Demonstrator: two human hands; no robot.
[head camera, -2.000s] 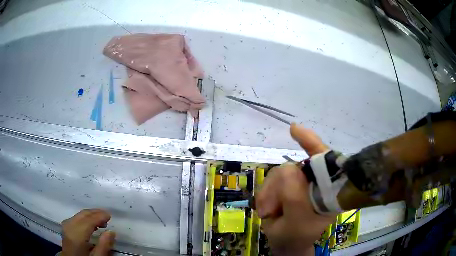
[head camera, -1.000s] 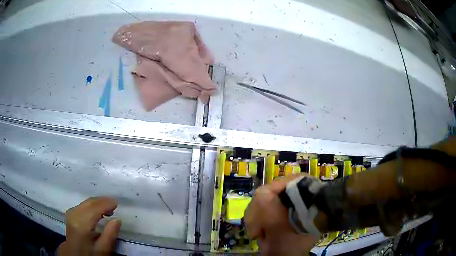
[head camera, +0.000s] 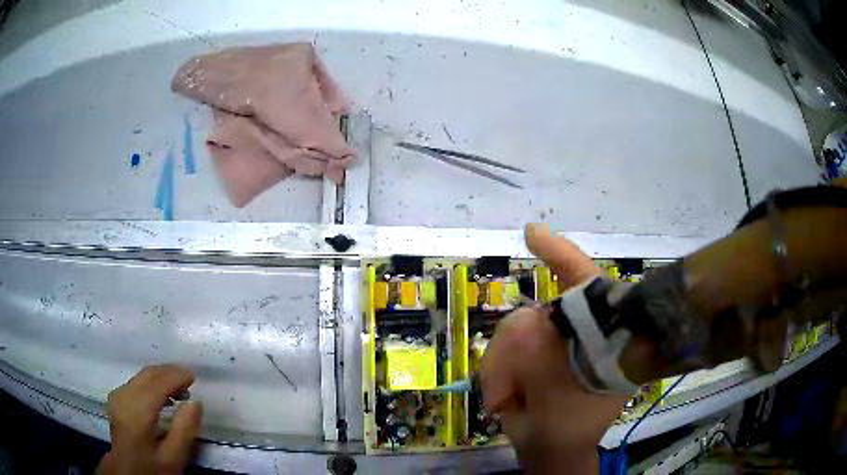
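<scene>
My right hand (head camera: 548, 399) is closed around the glue dispensing gun (head camera: 724, 288), a thick brown cylinder with black parts and white wrap, its thumb raised. The pale blue nozzle (head camera: 455, 387) points left over the leftmost circuit board, its tip at the lower edge of the yellow transformer (head camera: 410, 365). The circuit board panel (head camera: 451, 353), with yellow-green edges, lies in the track and is partly hidden by my hand and the gun. My left hand (head camera: 156, 419) is at the lower left, empty, with fingers curled and apart.
Behind the conveyor rail (head camera: 232, 236) lie a crumpled pink cloth (head camera: 269, 116), grey tweezers (head camera: 464, 162), light blue slivers (head camera: 165, 186) and a small blue dot-like piece (head camera: 136, 160). A metal cross bar (head camera: 330, 362) stands left of the boards. A blue cord (head camera: 641, 422) hangs near my right wrist.
The view has shifted. The gun and my right hand have tilted, the thumb is raised again, and the nozzle now shows below the transformer. My left hand stays at the lower left.
</scene>
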